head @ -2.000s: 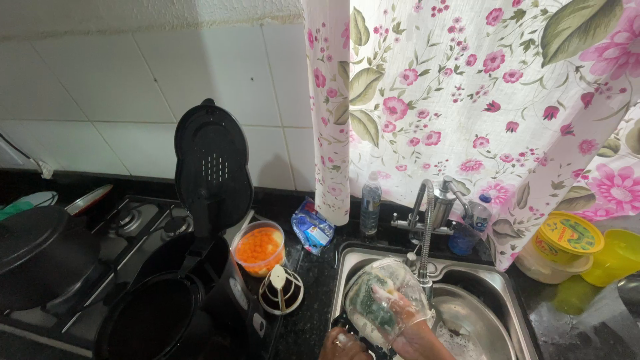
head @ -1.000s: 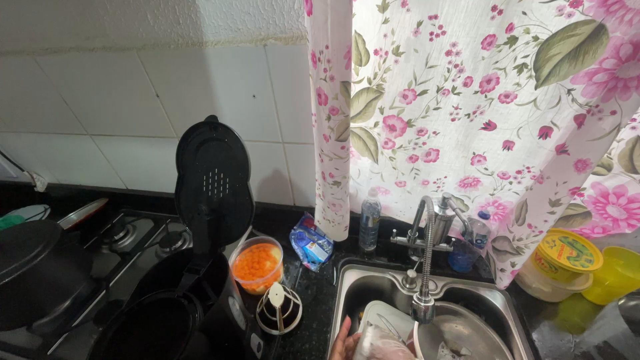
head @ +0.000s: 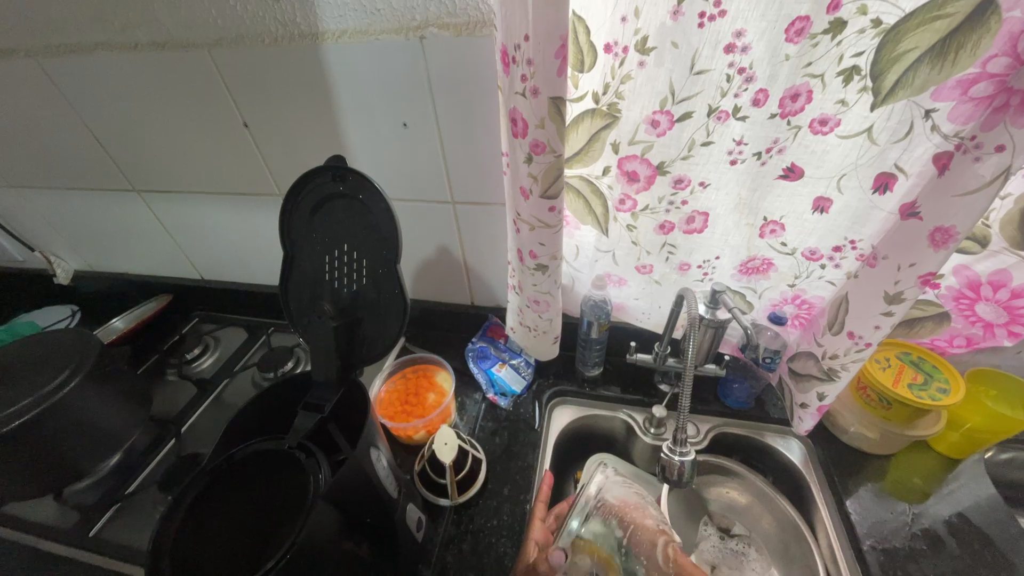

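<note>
My left hand point(head: 546, 524) grips the left edge of a clear, soapy dish point(head: 604, 500), tilted over the left basin of the steel sink point(head: 554, 424). My right hand point(head: 652, 528) lies on the dish, covered in suds; whether it holds a sponge I cannot tell, though something yellowish shows near the dish's lower part. Just right of the hands, a large metal bowl point(head: 768, 500) with foamy water sits in the right basin. The spring-neck faucet point(head: 684, 384) hangs over the divider, its spray head close to the dish.
Left of the sink are a coffee maker with raised lid point(head: 344, 264), a tub of orange pieces point(head: 416, 400), a filter holder point(head: 450, 468) and a blue plastic packet point(head: 500, 364). A plastic bottle point(head: 594, 328) stands behind. Yellow-lidded tub point(head: 908, 384) at right; black pot point(head: 64, 408) on the stove.
Two seconds ago my hands were on a rounded clear soapy container with something green at it; now they are on a squarer dish, with the left hand at its left edge.
</note>
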